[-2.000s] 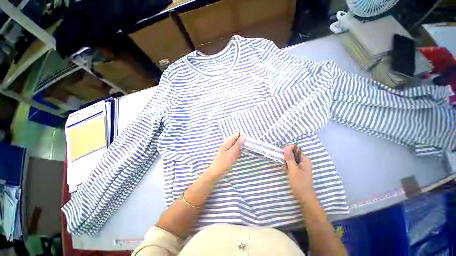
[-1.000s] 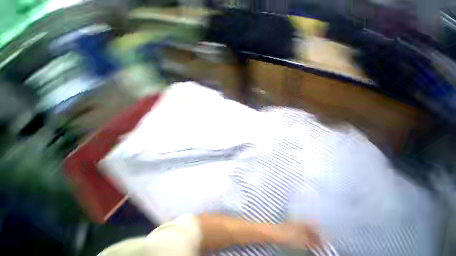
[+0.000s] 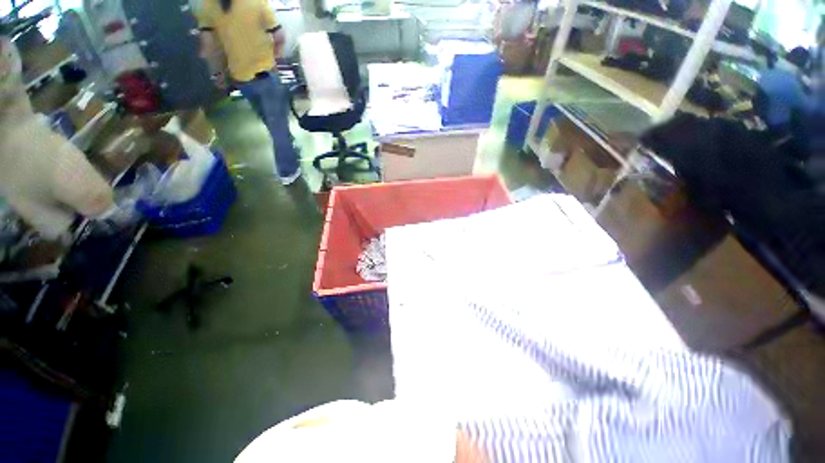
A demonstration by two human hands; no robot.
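The striped top (image 3: 651, 389) lies on the white table (image 3: 430, 335) at the lower right of the view, cut off by the bottom edge. One sleeve stretches up and left across the table. The cream sleeve of my left arm (image 3: 362, 434) is at the bottom edge, with a small strip of bare forearm beside it against the striped cloth. My left hand is below the picture. My right hand is out of the picture too. What the hands hold is hidden. The table is overexposed and its papers are hard to make out.
A red bin (image 3: 412, 197) with striped cloth inside stands at the table's far end. Beyond are an office chair (image 3: 330, 86), a blue box (image 3: 470, 86) and a person in a yellow shirt (image 3: 244, 45). Cartons (image 3: 733, 294) and racks line the right; a blue crate (image 3: 194, 199) is left.
The view has swung left and up from the top to the table's far end and the floor. Both hands, earlier pinching the striped sleeve cuff, have left the picture.
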